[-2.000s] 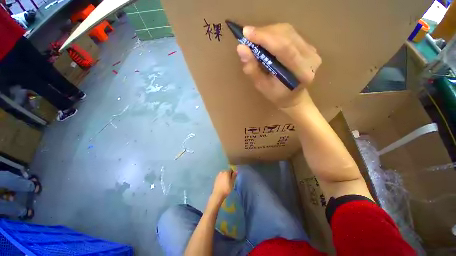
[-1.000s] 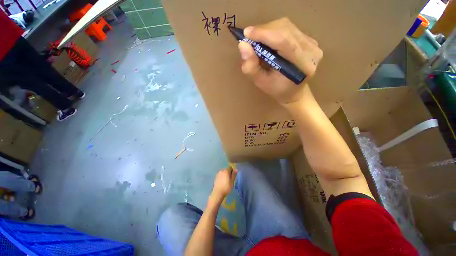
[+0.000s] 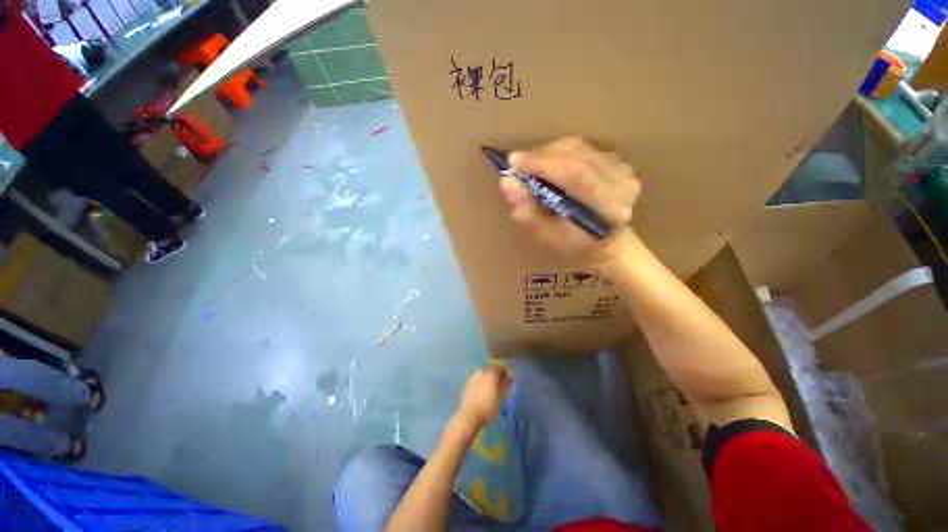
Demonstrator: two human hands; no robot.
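Observation:
A large brown carton [image 3: 686, 114] stands upright in front of me. Two handwritten black characters [image 3: 485, 80] are near its upper left, and printed symbols [image 3: 570, 298] are low on the same face. My right hand [image 3: 577, 192] holds a black marker [image 3: 556, 200], its dark tip pointing up-left at the carton face below the characters; whether it touches cannot be told. The hand is slightly blurred. My left hand [image 3: 485, 393] is closed by the carton's lower left corner above my knee; what it holds, if anything, is hidden.
An open carton [image 3: 868, 234] with clear film [image 3: 821, 395] inside is at my right. A blue crate [image 3: 114, 499] is at the lower left. A person [image 3: 94, 156] stands at the left, and another person's legs [image 3: 42, 405] show below. Scraps lie on the floor.
The second character has been completed. My right hand has moved down from the writing with the marker. The view has shifted slightly, so the carton appears a little further right.

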